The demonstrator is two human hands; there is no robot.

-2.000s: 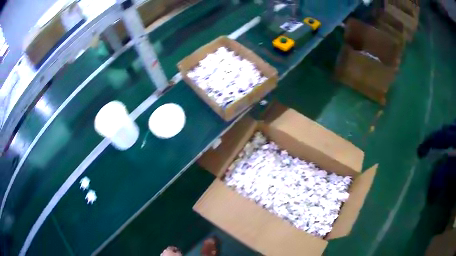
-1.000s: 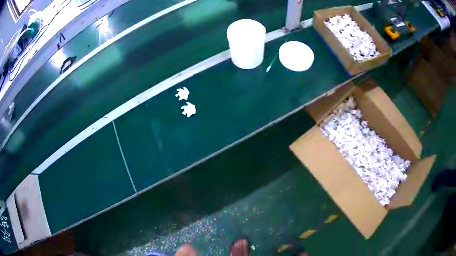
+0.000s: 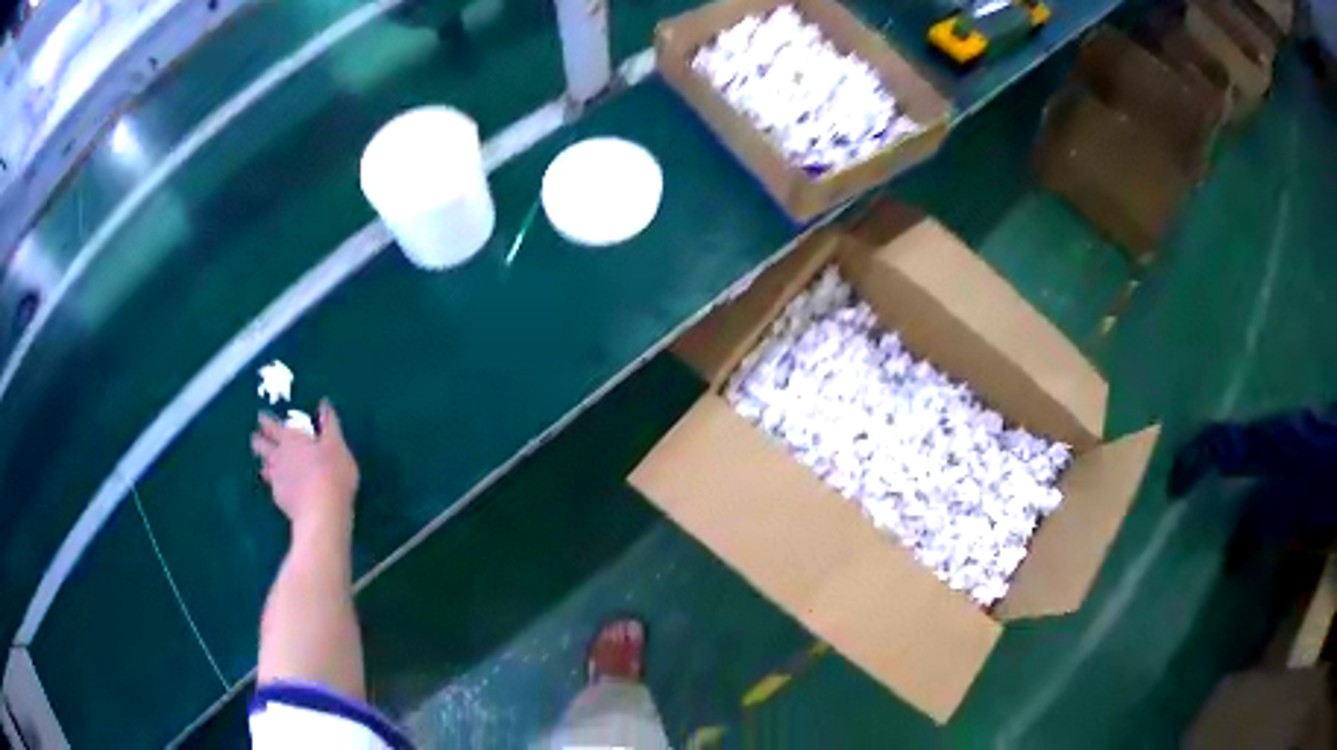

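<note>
My left hand (image 3: 308, 462) reaches over the green bench with its fingers spread around a small white plastic part (image 3: 299, 422). The fingers partly hide the part, and I cannot tell if they grip it. A second star-shaped white part (image 3: 276, 383) lies just beyond the fingertips. My right hand is not in view.
A white tub (image 3: 428, 191) and a round white lid (image 3: 601, 191) stand on the bench. A shallow carton (image 3: 799, 198) of white parts is at its far end; a large open carton (image 3: 821, 564) of them is beside the bench. A person's dark sleeve (image 3: 1261, 440) is at right.
My left hand has come into view and reached to the two white parts. The view has turned right since one second ago, so the tub and cartons sit further left.
</note>
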